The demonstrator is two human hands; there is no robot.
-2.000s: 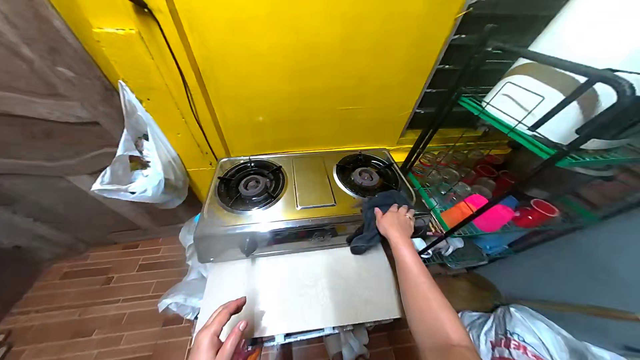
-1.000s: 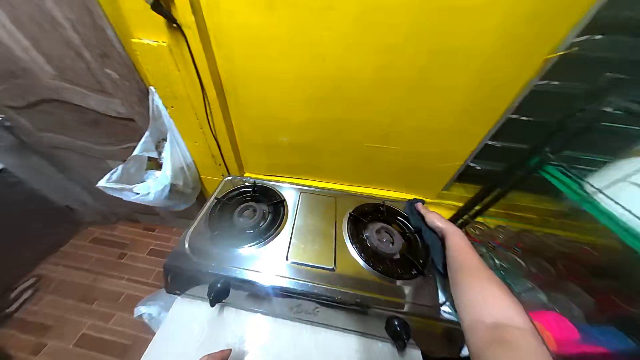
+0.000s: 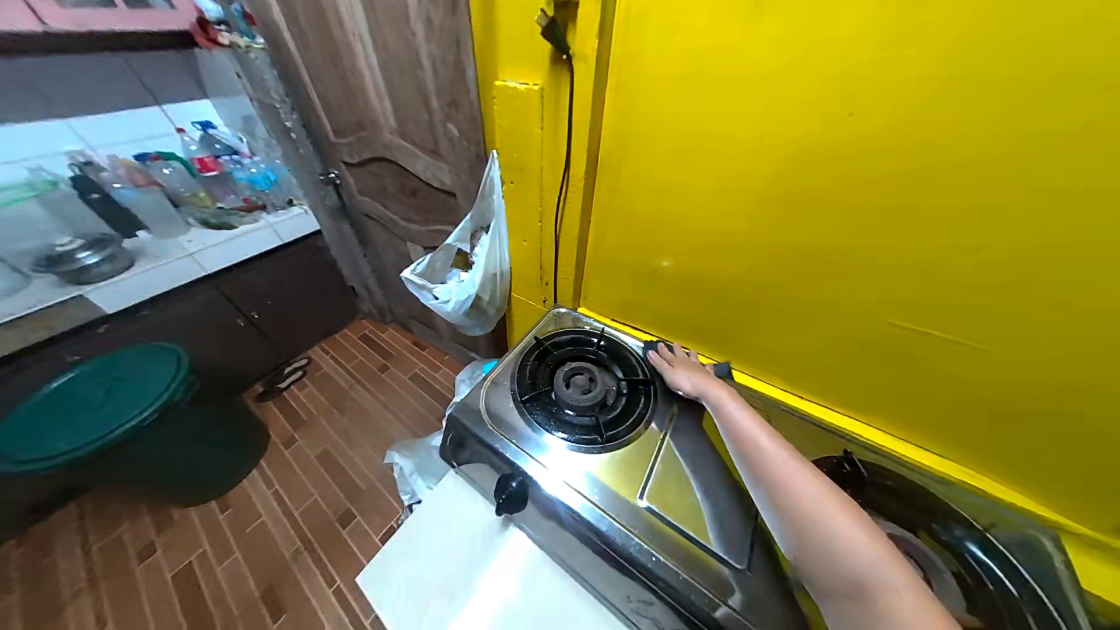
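Note:
A two-burner stainless steel gas stove [image 3: 569, 490] stands against the yellow wall. My right hand [image 3: 684, 372] presses a dark cloth [image 3: 722, 370] onto the stove's back edge, just right of the left burner [image 3: 584, 389]; most of the cloth lies under the palm and fingers. My right forearm reaches across the stove, partly over the right burner [image 3: 919, 551]. A black control knob [image 3: 511, 494] is on the stove's front, below the left burner. My left hand is out of view.
A white plastic bag [image 3: 472, 280] hangs beside the wooden door [image 3: 394, 131]. A green lidded bin [image 3: 131, 420] stands on the brown tiled floor at left. Behind it, a tiled counter [image 3: 175, 280] holds plastic bottles. A pale board [image 3: 472, 560] lies before the stove.
My right hand has moved with the cloth from the right burner's side to the back edge near the left burner. My left hand has left the view. The view has swung left.

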